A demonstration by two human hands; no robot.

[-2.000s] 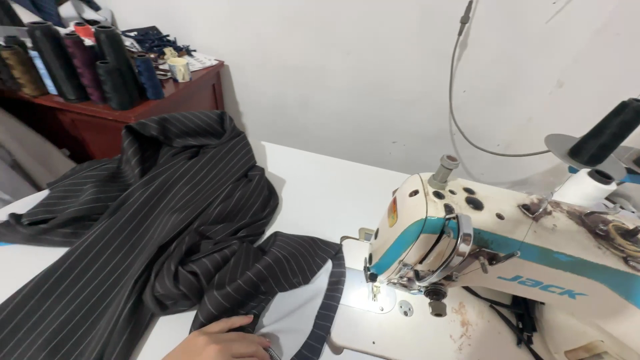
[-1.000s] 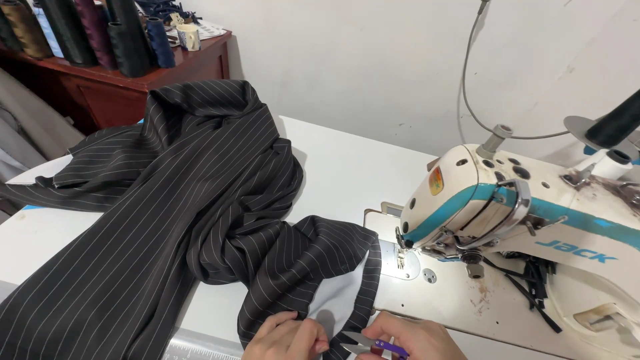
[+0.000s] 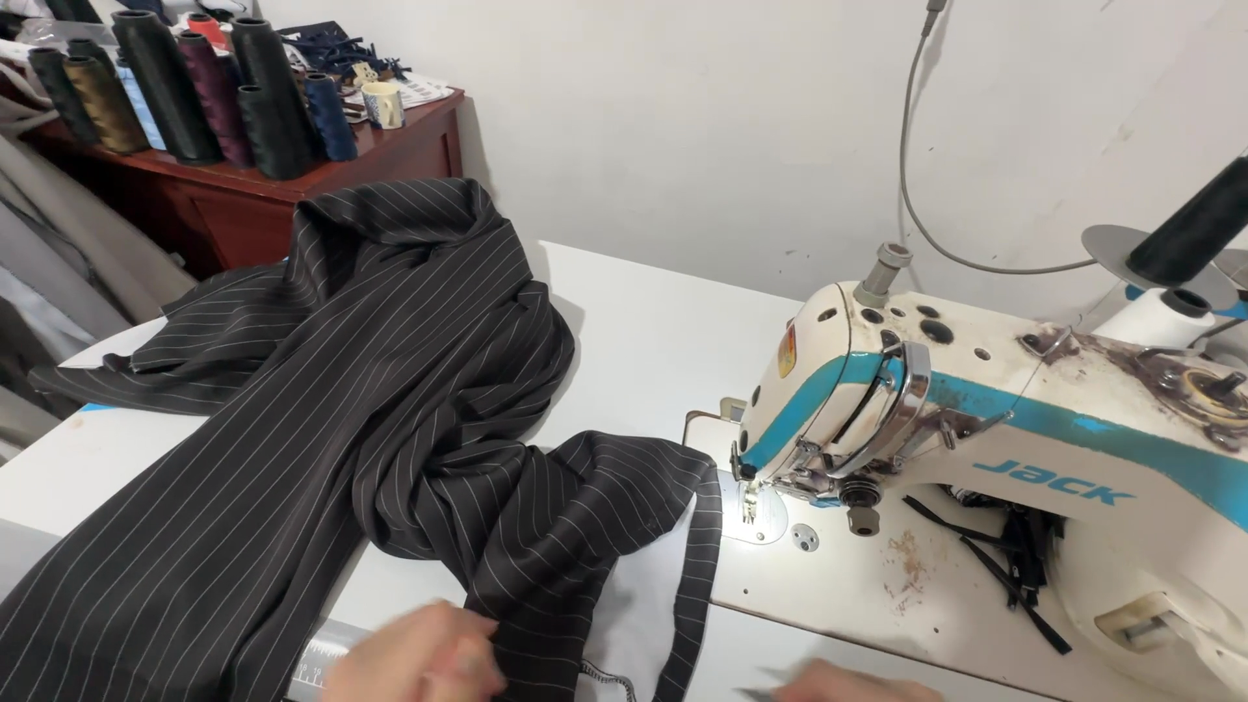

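Note:
A black pinstriped garment [image 3: 390, 390] lies bunched over the white table, its narrow striped edge band [image 3: 696, 585] running beside a white lining [image 3: 639, 600]. At the bottom, my left hand [image 3: 419, 655] is blurred, with its fingers curled at the garment's lower part; whether it pinches the cloth is unclear. To the right of the band, my right hand [image 3: 853, 682] is cut off by the lower frame edge, closed on small thread snips, of which only the blurred metal tips [image 3: 760, 687] show. The Jack sewing machine [image 3: 936, 409] stands right of the cloth, its presser foot [image 3: 749, 502] beside the band.
A clear ruler [image 3: 327, 658] lies partly under the garment. Thread cones [image 3: 166, 88] and a mug [image 3: 383, 104] stand on a red wooden cabinet [image 3: 390, 161] at the back left. Black strips [image 3: 1024, 565] lie under the machine arm. More thread cones [image 3: 1194, 219] are at the right.
My right hand, at the striped band with the purple-handled snips a second ago, has moved right, off the cloth. My left hand has moved left from the lining's edge.

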